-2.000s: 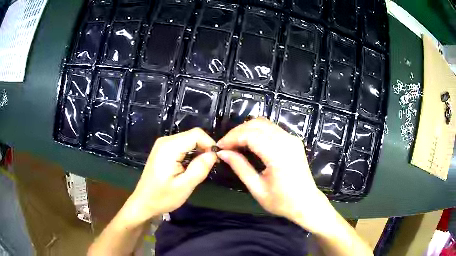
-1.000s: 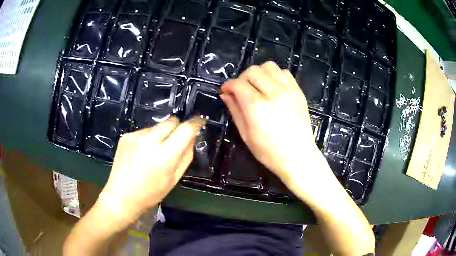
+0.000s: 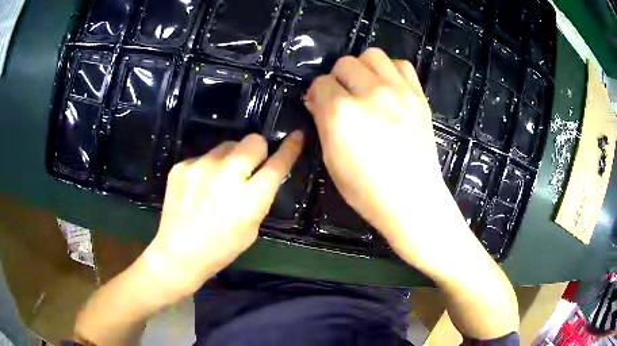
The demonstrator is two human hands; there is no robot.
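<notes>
A large glossy black blister tray [image 3: 139,138] with rows of rounded rectangular pockets lies in front of me, with white glare on it. My left hand [image 3: 220,203] is over the front part of the tray, its index finger extended into a pocket near the middle. My right hand [image 3: 372,128] is beside it, back upward, fingers bent down at the upper edge of the same pocket. Its fingertips are close together and mostly hidden under the hand, so I cannot tell whether they pinch anything. No small component shows clearly between the hands.
A tan cardboard sheet [image 3: 580,196] at the right bears a cluster of small dark components [image 3: 602,154]. A loose pile of small pale rings [image 3: 563,145] lies on the green mat [image 3: 74,211] between tray and cardboard. Brown cardboard and a white printed piece [image 3: 76,241] are below the left bench edge.
Two seconds ago both hands pinched a small dark piece together. They have parted; my left index finger has straightened into the pocket. The tray appears shifted and slightly turned in view.
</notes>
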